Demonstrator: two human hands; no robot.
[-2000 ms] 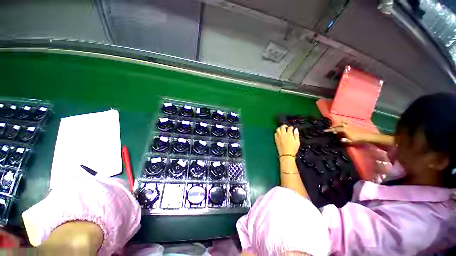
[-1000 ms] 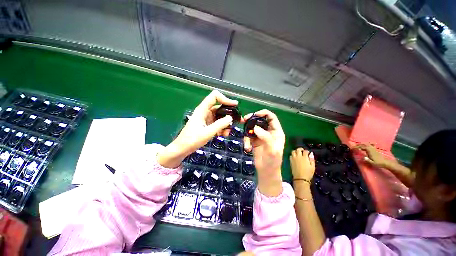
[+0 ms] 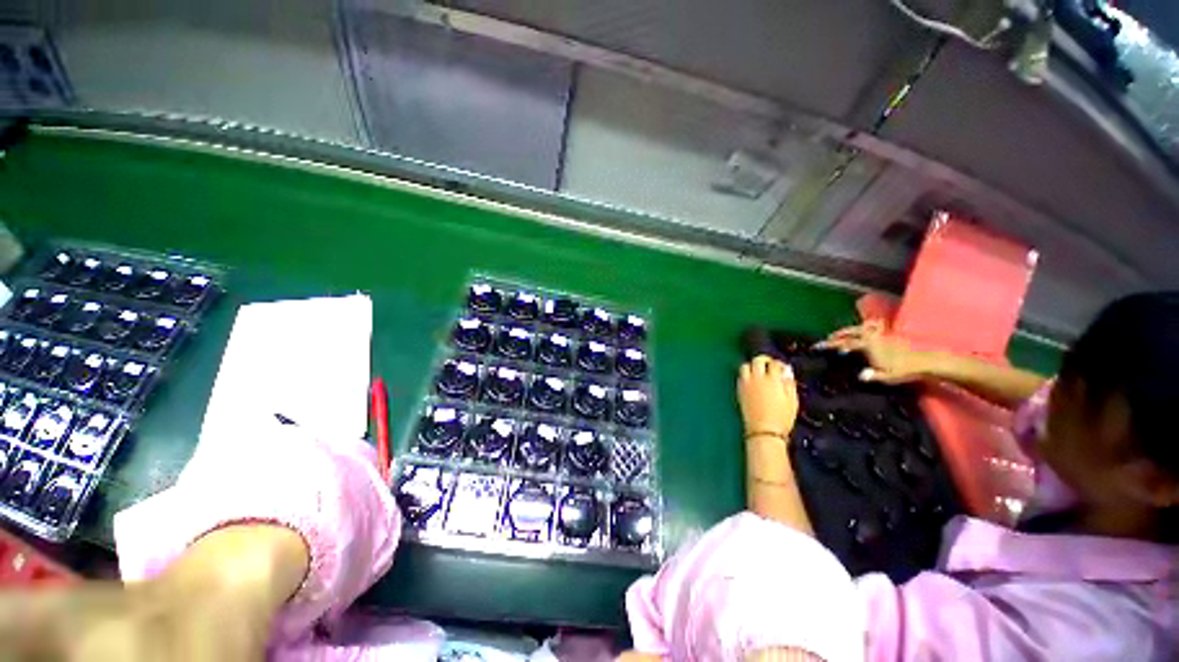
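Note:
A clear blister tray point(image 3: 530, 552) lies in front of me with rows of round black glossy units, most with a small white label. Its nearest row holds unlabelled units, some with paler faces. One patterned pocket at the right of the row above shows no unit. My left hand point(image 3: 97, 623) is a blur at the lower left edge, with the wrist and pink sleeve above it; its fingers cannot be made out. My right sleeve point(image 3: 737, 595) shows at the bottom, but my right hand is out of the picture.
Another filled tray point(image 3: 97, 356) lies at left. White paper point(image 3: 291, 356) with a dark pen point(image 3: 286, 419) and a red pen point(image 3: 380, 420) lie between the trays. At right, a neighbour's hands point(image 3: 768, 395) are at a black mat point(image 3: 840, 517) with units, beside a red-orange case point(image 3: 967, 291).
My hands have come down from above the tray, where they held two round black units. The left is now at the lower left edge and the right is out of the picture.

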